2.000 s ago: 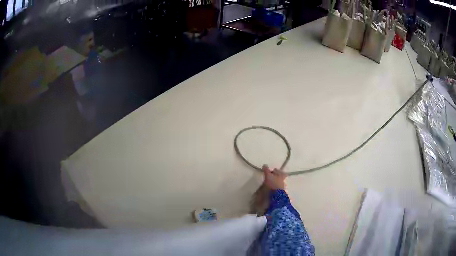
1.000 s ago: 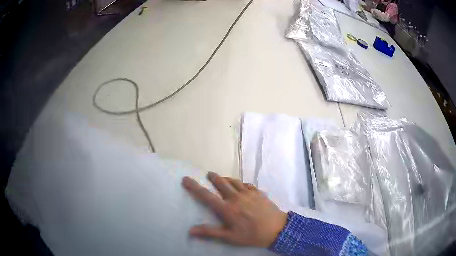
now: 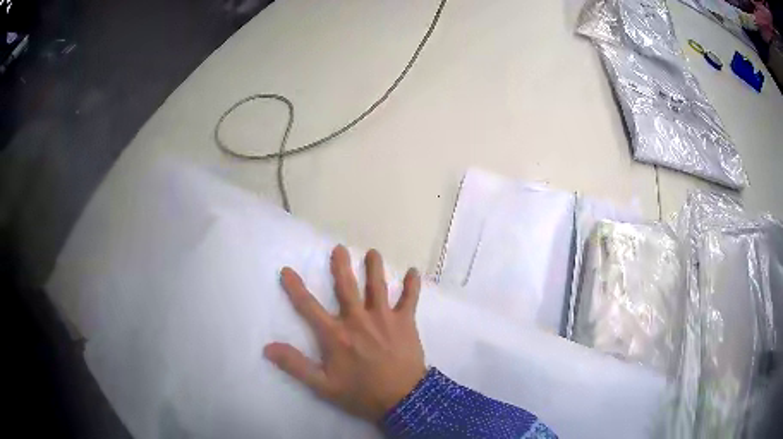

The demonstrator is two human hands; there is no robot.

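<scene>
A large white sheet (image 3: 215, 317) lies spread over the near part of the table, soft-edged and blurred at its left side. My right hand (image 3: 361, 343) rests palm down on it, fingers spread, holding nothing. The blue sleeve comes in from the bottom right. The sheet's right part overlaps the lower end of a folded white stack (image 3: 515, 244). My left hand is not in view.
A looped grey cable (image 3: 343, 129) runs under the sheet's far edge on the cream table (image 3: 481, 94). Clear poly packs lie at the right (image 3: 631, 291) and far right (image 3: 674, 103). Tape rolls (image 3: 706, 55) and a blue tape dispenser (image 3: 747, 71) lie beyond.
My right hand let go of the cable loop and now lies flat on the white sheet, fingers more spread. The sheet now covers the near table and the cable's end. The view has shifted.
</scene>
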